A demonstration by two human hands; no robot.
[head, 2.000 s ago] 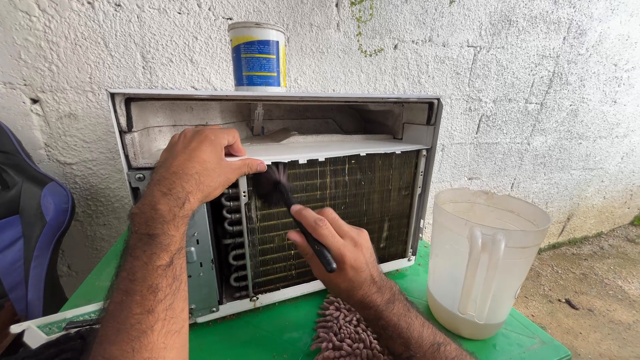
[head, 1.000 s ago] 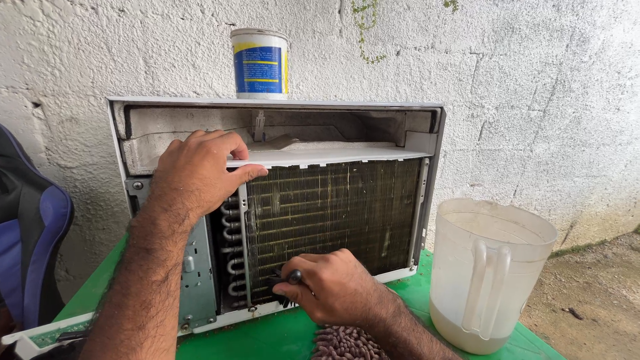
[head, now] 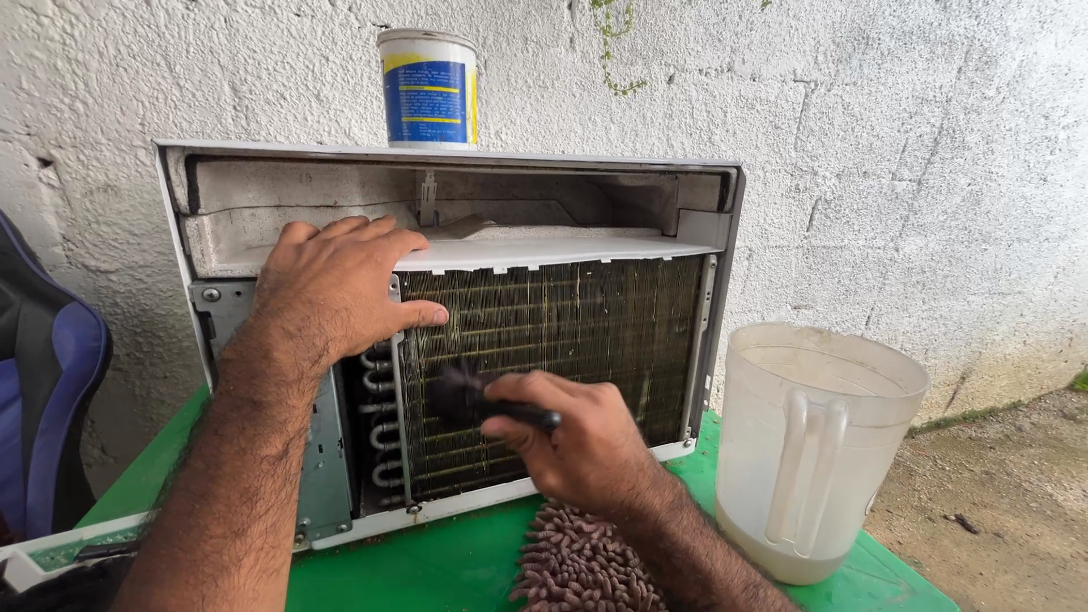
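A window air conditioner (head: 450, 155) stands with its front cover off, its finned evaporator coil (head: 612, 340) facing me. My right hand (head: 578, 433) grips the dark handle of a brush (head: 459, 393), whose blurred bristles are at the left part of the fins. My left hand (head: 340, 280) rests with fingers spread on the white ledge (head: 552, 251) above the coil, the thumb over the coil's upper left corner. Bent copper-type tubes (head: 382, 433) show beside the coil, left of the fins.
A translucent plastic pitcher (head: 816, 459) with some cloudy liquid stands right of the unit on the green table (head: 408, 574). A brown chenille mitt or cloth (head: 582, 565) lies in front. A labelled tub (head: 429, 89) sits on top; a blue and black chair (head: 51, 374) is at left.
My right hand has moved the brush from the coil's upper left down to its bottom, then partway back up. My left thumb has shifted from the ledge's edge onto the coil's corner.
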